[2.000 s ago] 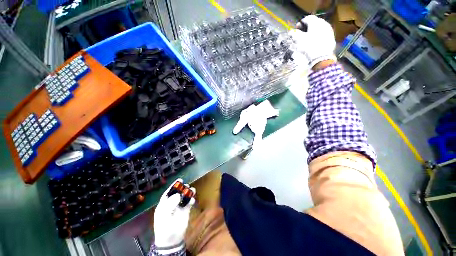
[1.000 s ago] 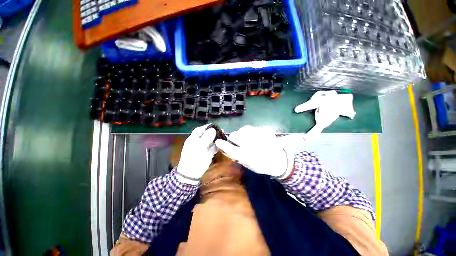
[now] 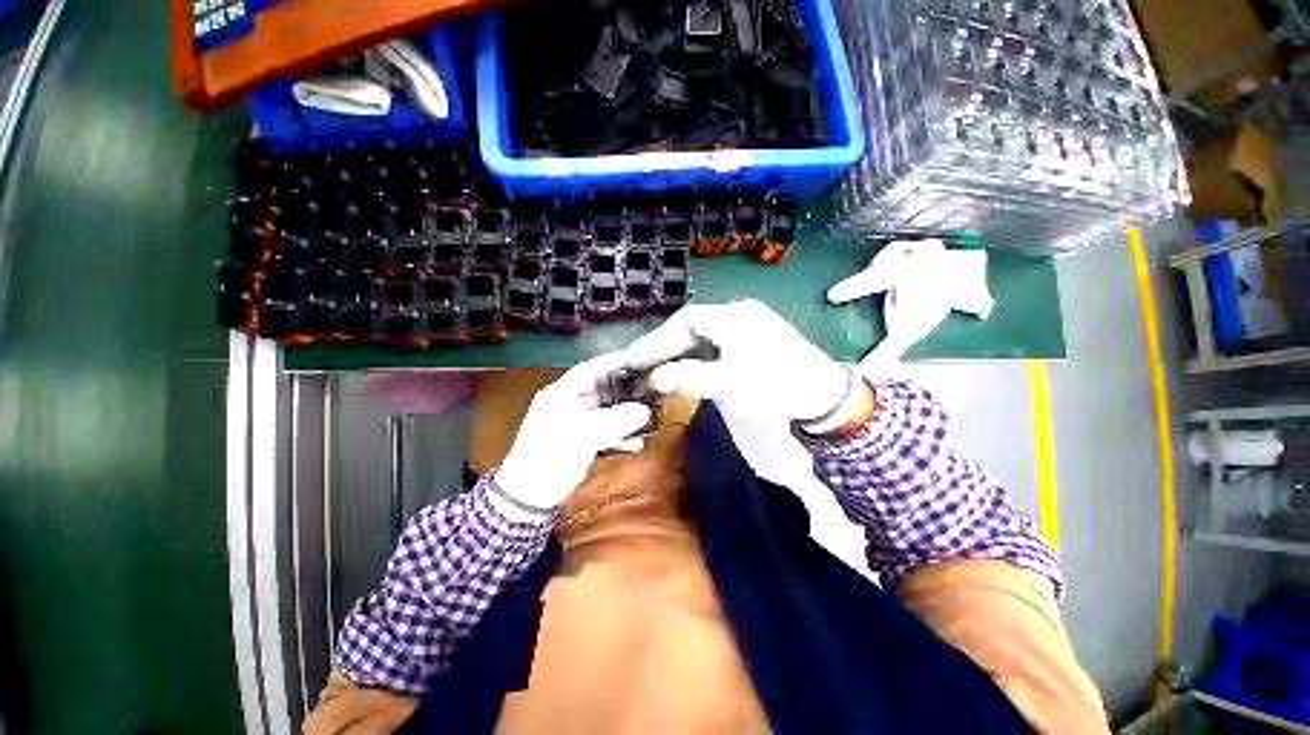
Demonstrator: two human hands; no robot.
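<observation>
My left hand point(image 3: 563, 437), in a white glove, is shut on a small dark unit point(image 3: 626, 385) above my lap, in front of the bench edge. My right hand point(image 3: 762, 362), also gloved, is beside it, its fingers closed around a small black part point(image 3: 703, 348). The fingers hide most of both things, and I cannot tell whether they are joined. Black assembled units point(image 3: 463, 273) with some orange-red showing stand in tight rows on the green bench.
A blue bin point(image 3: 675, 175) of black housings stands behind the rows. An orange tray point(image 3: 309, 61) lies over a small blue bin point(image 3: 431, 132) at the upper left. Clear blister trays point(image 3: 991, 137) are stacked at the right. A spare white glove point(image 3: 920, 292) lies on the bench.
My right hand has come from the far right, beyond the blister trays, to my left hand. The view has turned. Since the middle frame, the hands have shifted slightly around the parts.
</observation>
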